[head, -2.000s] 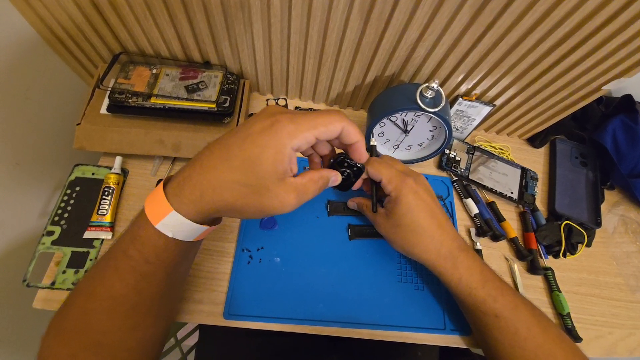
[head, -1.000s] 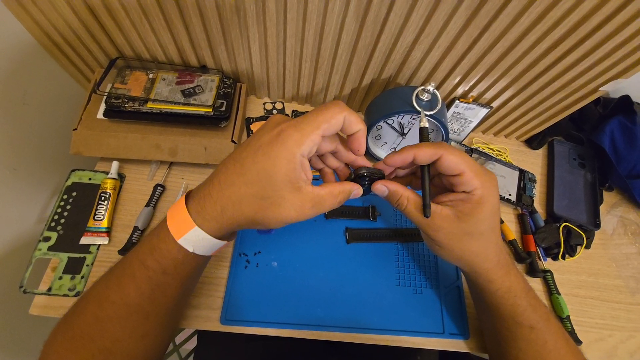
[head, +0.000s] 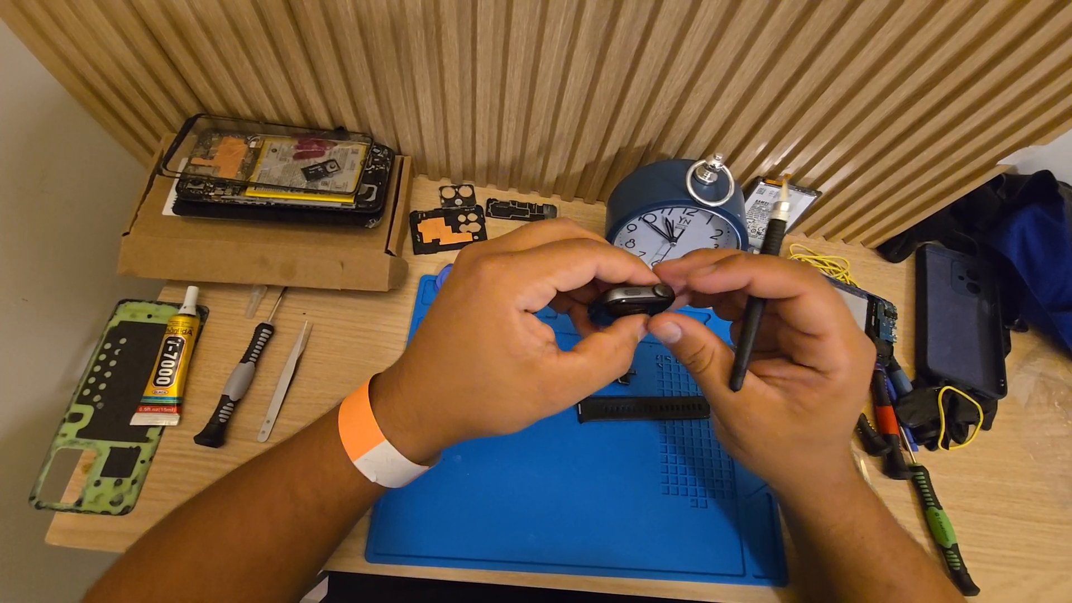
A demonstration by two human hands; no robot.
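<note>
A dark smartwatch case (head: 634, 302) is pinched on edge between the fingers and thumb of my left hand (head: 519, 335), above the blue silicone mat (head: 553, 502). My right hand (head: 770, 360) touches the right end of the case with thumb and index finger. Across its fingers lies a black craft knife (head: 758, 310), its tip pointing up and its blade too small to make out. A black watch strap piece (head: 645, 409) rests on the mat below the hands. A small dark piece near it is mostly hidden.
A cardboard box (head: 260, 260) bears opened phones (head: 276, 172) at the back left. Glue (head: 170, 360), a screwdriver (head: 240, 377) and tweezers (head: 286, 381) lie left. A blue alarm clock (head: 674, 209) stands behind the hands. Right are a phone case (head: 961, 318) and a green-black screwdriver (head: 940, 519).
The watch case has turned from showing a broad face to lying edge-on in my fingers. My right hand has opened around the knife, which now points up rather than being mostly hidden.
</note>
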